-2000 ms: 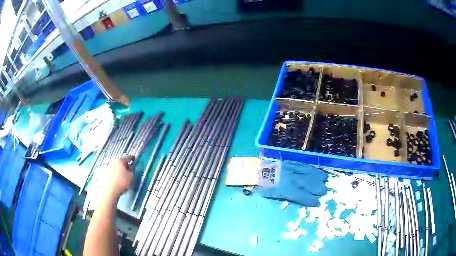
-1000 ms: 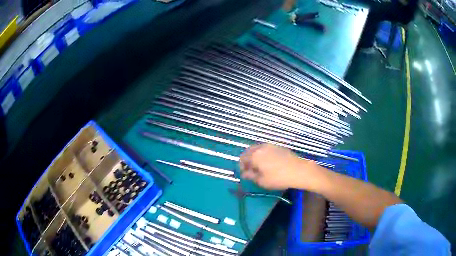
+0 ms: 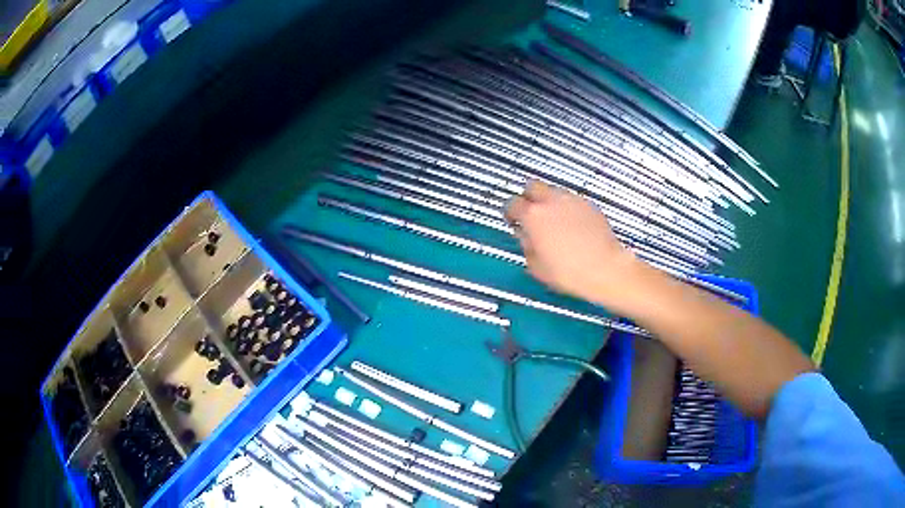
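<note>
My right hand (image 3: pixel 568 240) is over the lower edge of the right pole stack (image 3: pixel 556 149), its fingers curled down at the poles. Whether it grips one is hidden by the fingers. My left hand is not in view. The stack is many long silver-grey metal tubes fanned out across the green bench. One jointed pole (image 3: pixel 452 281) lies apart, nearer me, with its right end under my forearm. Two shorter thin tubes (image 3: pixel 447 299) lie just below it.
Green-handled pliers (image 3: pixel 513 382) lie near the bench edge. A blue tray (image 3: pixel 281 399) with cardboard dividers holds black fittings at left. Short tubes (image 3: pixel 397 427) lie with white pieces beside it. A blue crate (image 3: pixel 612 437) with stacked small tubes stands at right, below the bench edge.
The view has swung right from the left pole stack and the glove, and the hand seen there is gone. Since one second ago, my right hand has moved from the nearer poles up to the fanned stack.
</note>
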